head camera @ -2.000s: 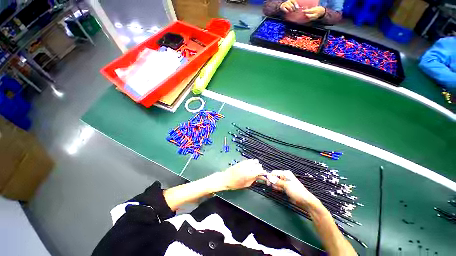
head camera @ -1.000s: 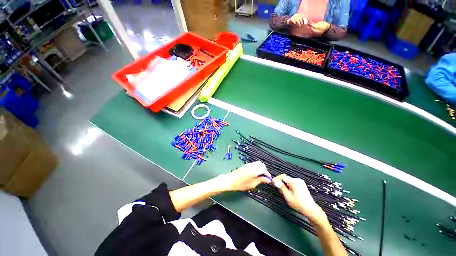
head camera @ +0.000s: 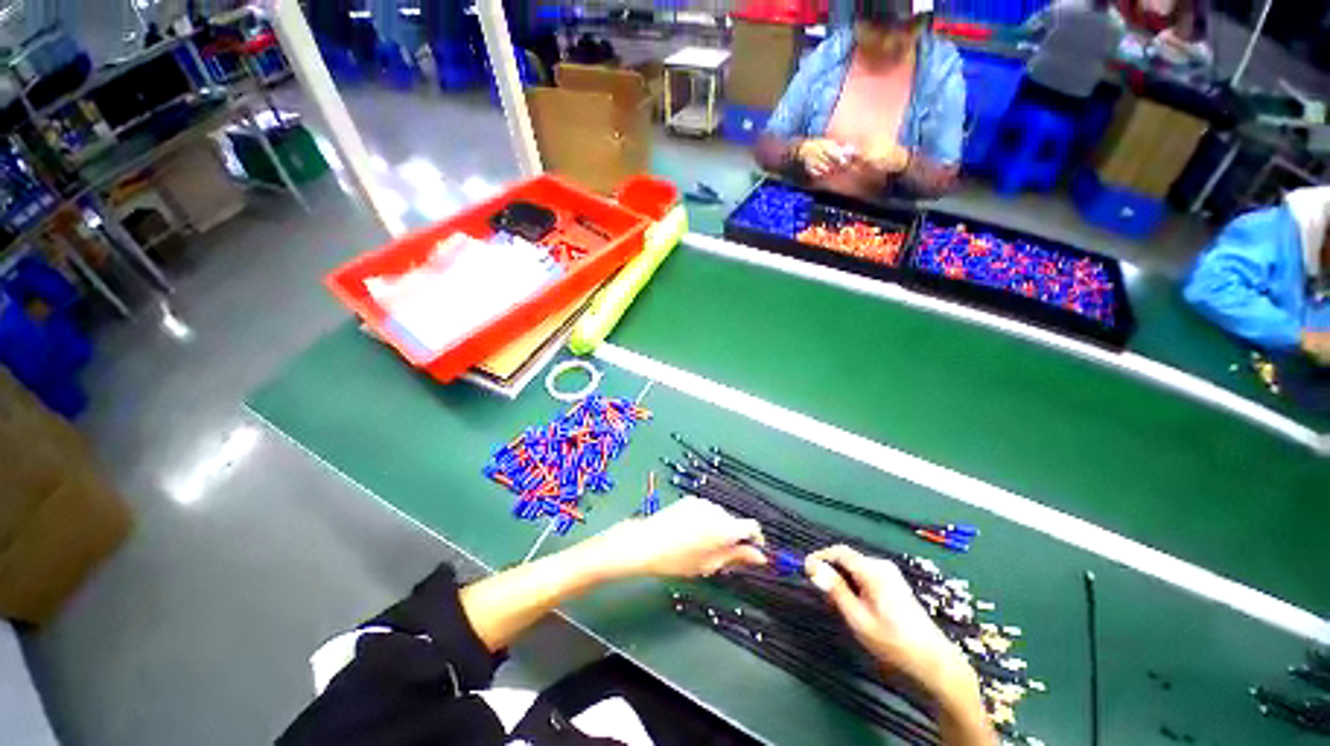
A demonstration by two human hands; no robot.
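Note:
My left hand [head camera: 705,539] and my right hand [head camera: 872,601] meet over the pile of black cables [head camera: 817,652], with a blue end piece [head camera: 785,561] between their fingertips. The left fingers pinch its left side, the right fingers its right side. Whether a cable is joined to it is too small to tell. A heap of red-and-blue end pieces [head camera: 563,458] lies left of the pile. One loose end piece [head camera: 651,493] lies between heap and pile. A few cables with red-and-blue ends [head camera: 948,536] lie along the pile's far edge.
A red bin [head camera: 464,359] with papers and a yellow-green roll [head camera: 630,281] stand upper left, near a white ring [head camera: 573,381]. A lone black cable [head camera: 1093,656] lies right. Across the bench are black trays [head camera: 907,262] of parts and a seated person. Another person's blue sleeve is far right.
The view has tilted up, showing more of the person opposite. My hands are slightly farther apart, and the blue piece between them shows more clearly.

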